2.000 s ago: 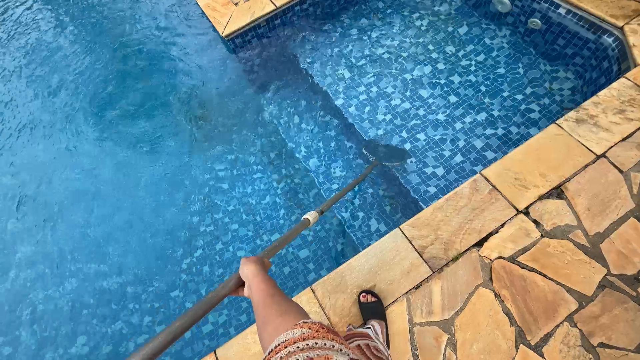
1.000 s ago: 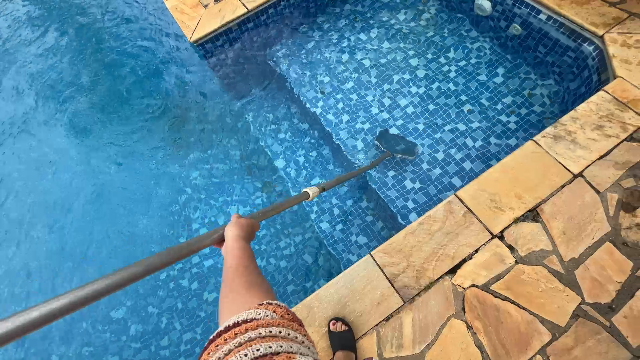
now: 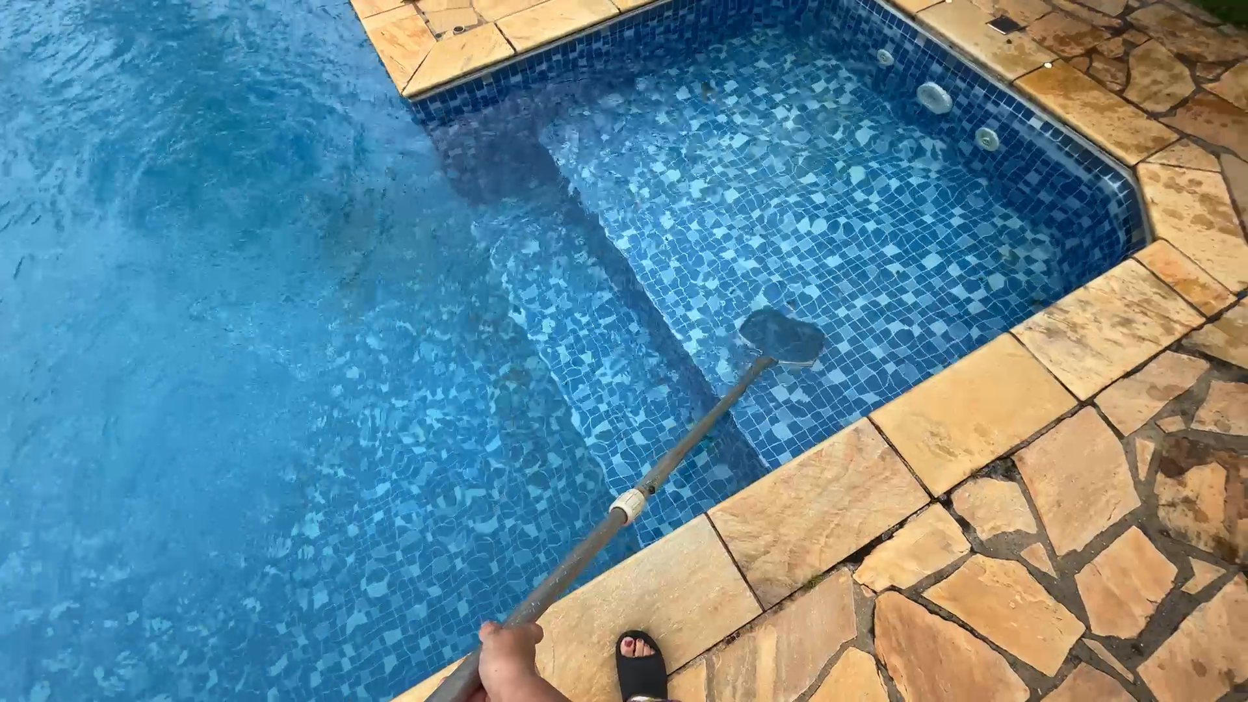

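My left hand (image 3: pixel 507 658) is closed around the grey telescopic pole (image 3: pixel 575 565) at the bottom of the head view, below a white locking collar (image 3: pixel 629 504). From there the pole slants up and right into the pool. At its far end is a dark blue flat head with a pale rim, apparently a pool skimmer net (image 3: pixel 782 338), in the water over the tiled shallow part (image 3: pixel 858 244). My right hand is outside the frame, and the pole's rear end is cut off by the bottom edge.
Beside the hand, a foot in a black sandal (image 3: pixel 641 668) rests on the stone coping (image 3: pixel 663 604). Irregular stone paving (image 3: pixel 1004 595) lies to the right. A submerged step (image 3: pixel 575 361) borders the deeper water (image 3: pixel 175 341). Round white fittings (image 3: pixel 934 97) sit in the pool wall.
The net has shifted away from the submerged step over the shallow floor since the first frame. My left hand stays on the pole, now lower in view. The view has tilted to show more of the pool.
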